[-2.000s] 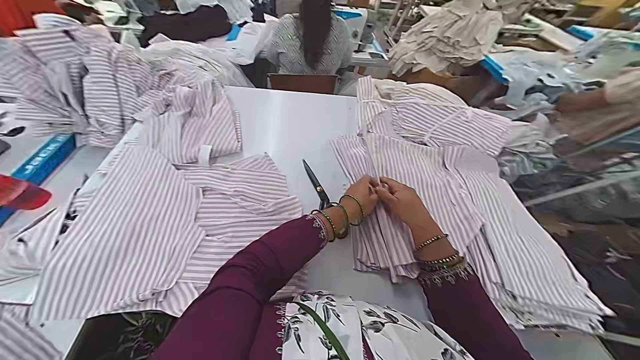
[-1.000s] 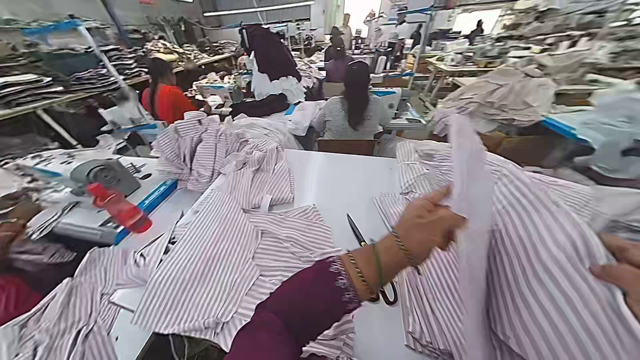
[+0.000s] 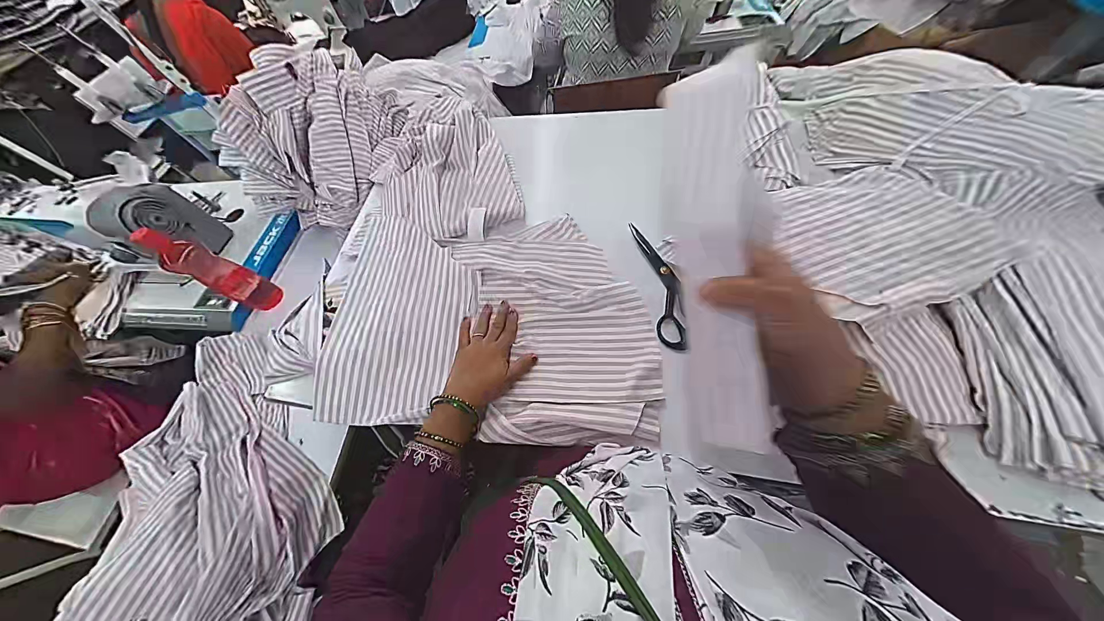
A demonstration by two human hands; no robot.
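Note:
My left hand (image 3: 490,360) lies flat, fingers apart, on striped fabric pieces (image 3: 569,345) spread on the white table (image 3: 586,164). My right hand (image 3: 776,336) is blurred by motion and grips a long folded strip of striped fabric (image 3: 711,241), which stretches from the table's front edge toward its far side. Between the two hands lie black-handled scissors (image 3: 668,289), blades pointing away from me. Right of the strip, a pile of striped fabric pieces (image 3: 888,241) is stacked in layers.
Bunched striped garments (image 3: 319,138) lie at the back left. Beyond the left edge are a sewing machine (image 3: 159,216), a red bottle (image 3: 207,269) and a co-worker's arm (image 3: 47,336). More striped cloth (image 3: 224,500) hangs at lower left. A person (image 3: 617,39) sits behind the table.
My left hand, together with my right at the right-hand pile two seconds ago, now rests on the left fabric. A piece has been lifted from the right pile and moved left. The view has swung.

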